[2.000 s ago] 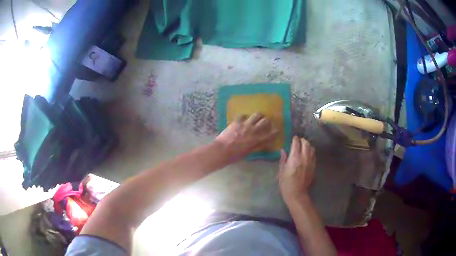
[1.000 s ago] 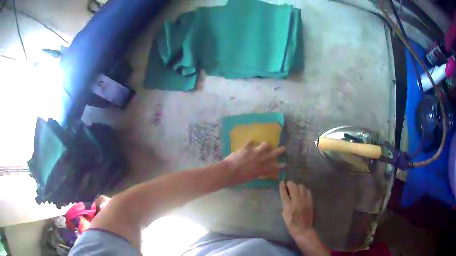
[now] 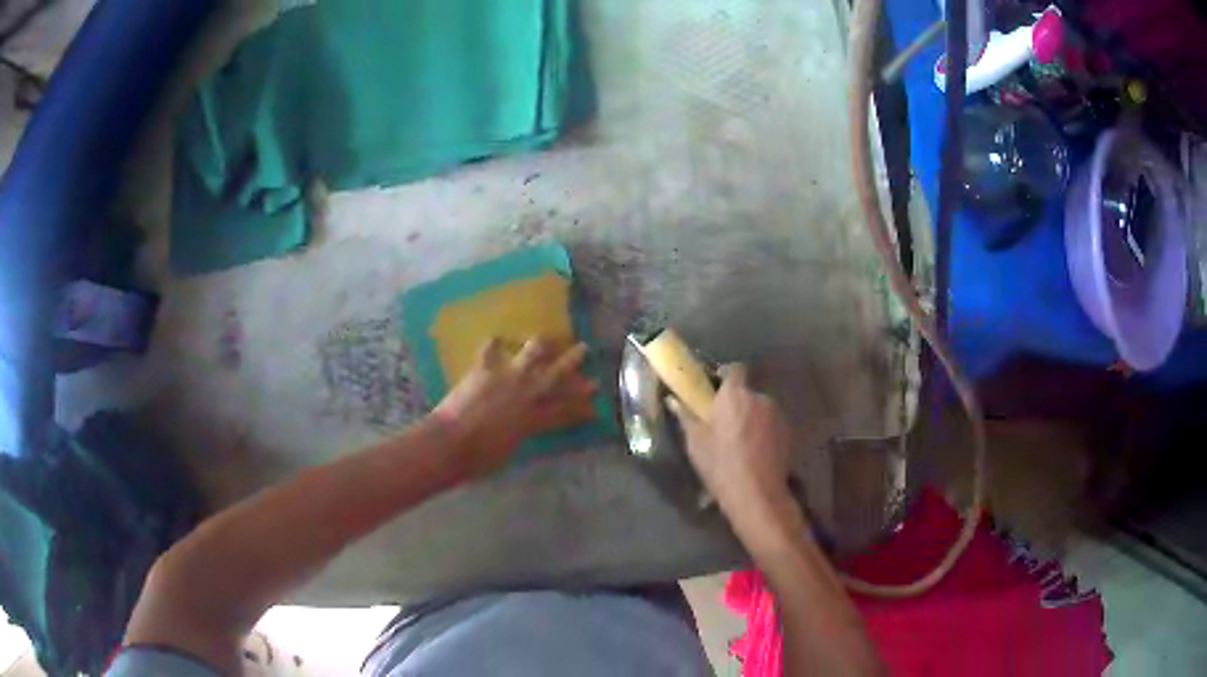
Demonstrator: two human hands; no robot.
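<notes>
A green pocket piece (image 3: 424, 307) lies flat on the grey pressing table (image 3: 741, 172), with the mustard-yellow template (image 3: 503, 314) on top and green edges showing around it. My left hand (image 3: 519, 397) rests on the template with its fingers spread, pressing on its lower part and covering it. My right hand (image 3: 739, 443) is closed around the tan handle of the iron (image 3: 642, 403). The iron's silver pointed body is just right of the green piece, partly hidden by my hand.
A stack of green cut pieces (image 3: 424, 86) lies at the far side. A darker green pile (image 3: 93, 529) and blue roll (image 3: 66, 172) are at left, with a phone-like object (image 3: 106, 315). A tan hose (image 3: 973, 423), lilac basin (image 3: 1125, 251) and red cloth (image 3: 953, 595) are at right.
My right hand has moved from beside the green piece to the iron and taken its handle. The iron is closer to the piece and turned. The view has shifted right.
</notes>
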